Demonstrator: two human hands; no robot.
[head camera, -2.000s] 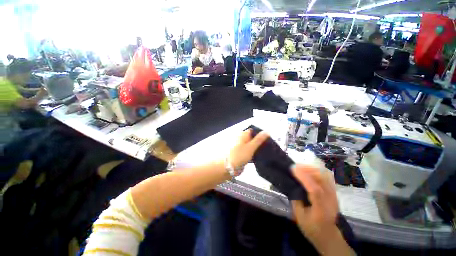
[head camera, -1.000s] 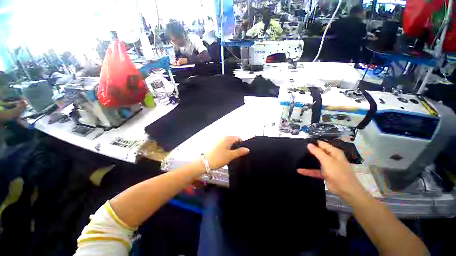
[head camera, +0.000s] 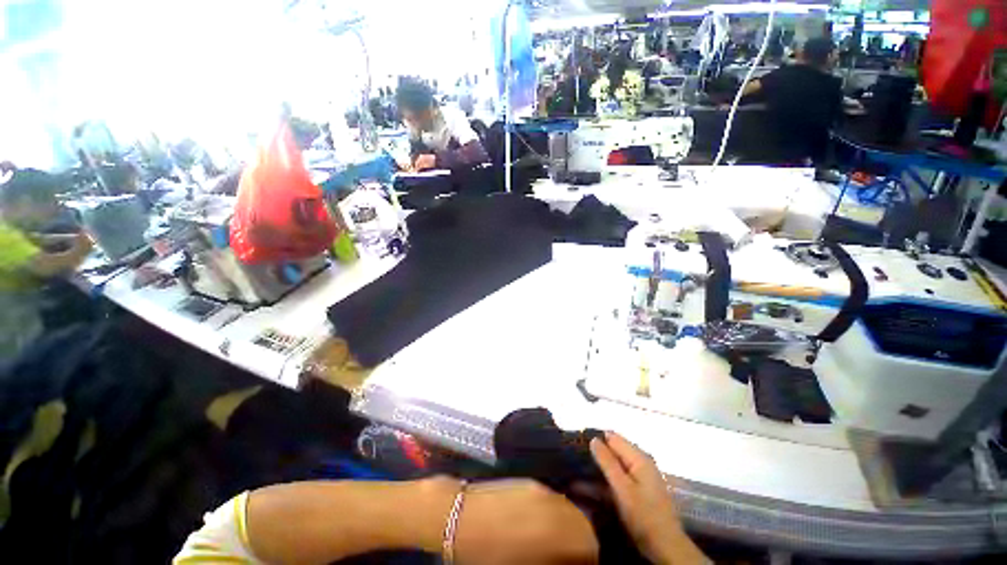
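A black fabric piece (head camera: 541, 441) is bunched up at the table's front edge, low in the middle of the view. My right hand (head camera: 640, 491) grips its right side between thumb and fingers. My left hand (head camera: 536, 524) lies across the bottom, against the same fabric. Its fingers are hidden, so its grip cannot be told. The white sewing machine (head camera: 762, 292) stands to the right, with its needle area (head camera: 659, 304) above and right of my hands. No fabric from my hands lies under the needle. Larger black panels (head camera: 453, 265) lie flat left of the machine.
Black strips (head camera: 716, 276) drape over the machine head. Small black labels (head camera: 790, 392) hang on its front. A red plastic bag (head camera: 282, 204) sits on the neighbouring machine at left. A person (head camera: 436, 132) sits at a table behind. Another person in black (head camera: 797, 105) is farther back.
The black piece, spread open over the table edge a second ago, is now bunched up. My left hand has moved right and down, close to my right hand, which has moved down and left.
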